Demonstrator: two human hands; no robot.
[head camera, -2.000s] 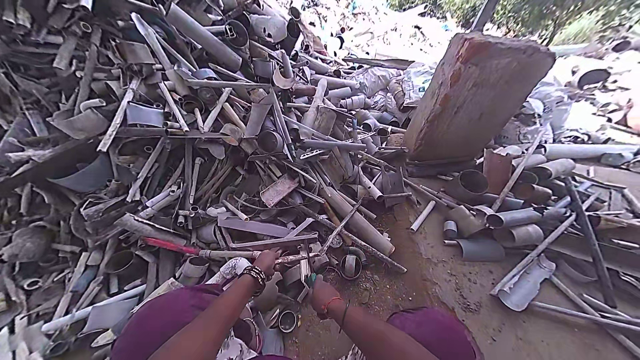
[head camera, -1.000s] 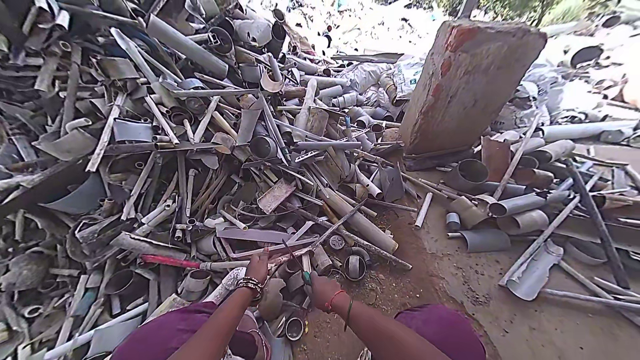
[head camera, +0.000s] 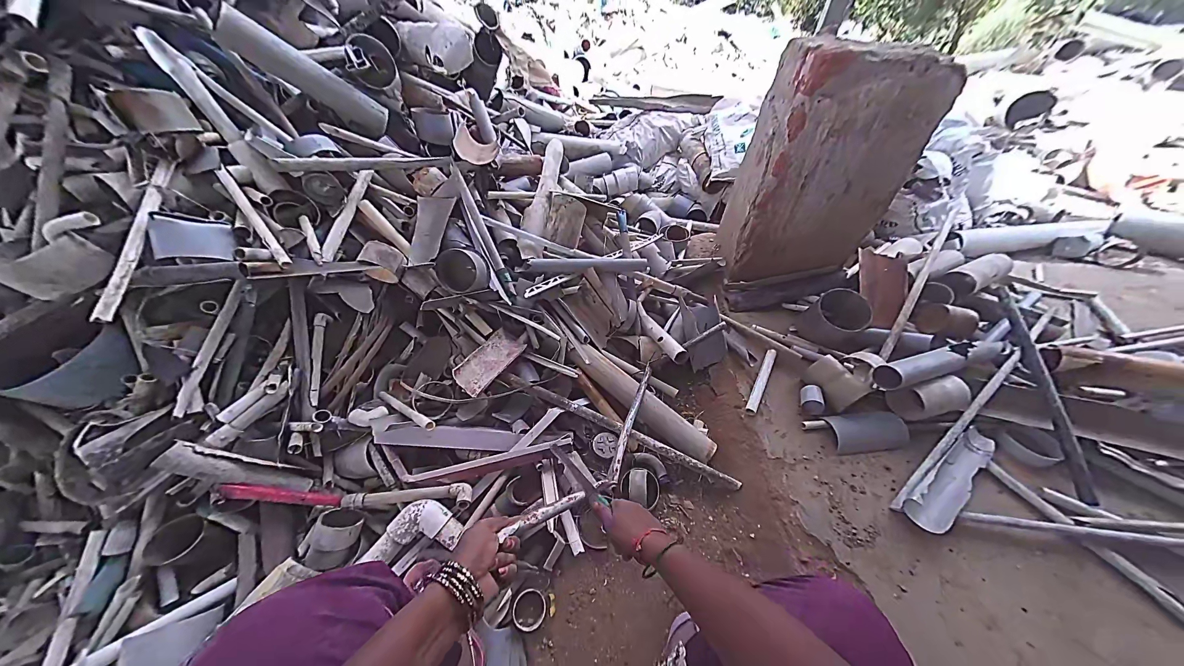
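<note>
Low in the centre, my left hand (head camera: 486, 553), with beaded bangles at the wrist, grips a thin whitish pipe (head camera: 548, 511) that points up and to the right. My right hand (head camera: 629, 527), with red and dark threads at the wrist, is closed on the handle of a tool with a dark flat blade (head camera: 575, 470). The blade meets or crosses the pipe's far end; its exact kind is too blurred to tell. A white pipe elbow (head camera: 418, 520) lies just beyond my left hand, and a short round pipe fitting (head camera: 640, 486) lies past my right hand.
A big heap of scrap pipes (head camera: 324, 305) rises at the left and front. A thick upright slab (head camera: 832, 157) stands behind, leaning right. More broken pipes (head camera: 934, 398) lie on the bare ground at the right. A red-ended pipe (head camera: 277, 495) sticks out at the left.
The thin pipe in my left hand now slants up to the right, with the tool's dark blade at its far end. Both hands stay low in the centre.
</note>
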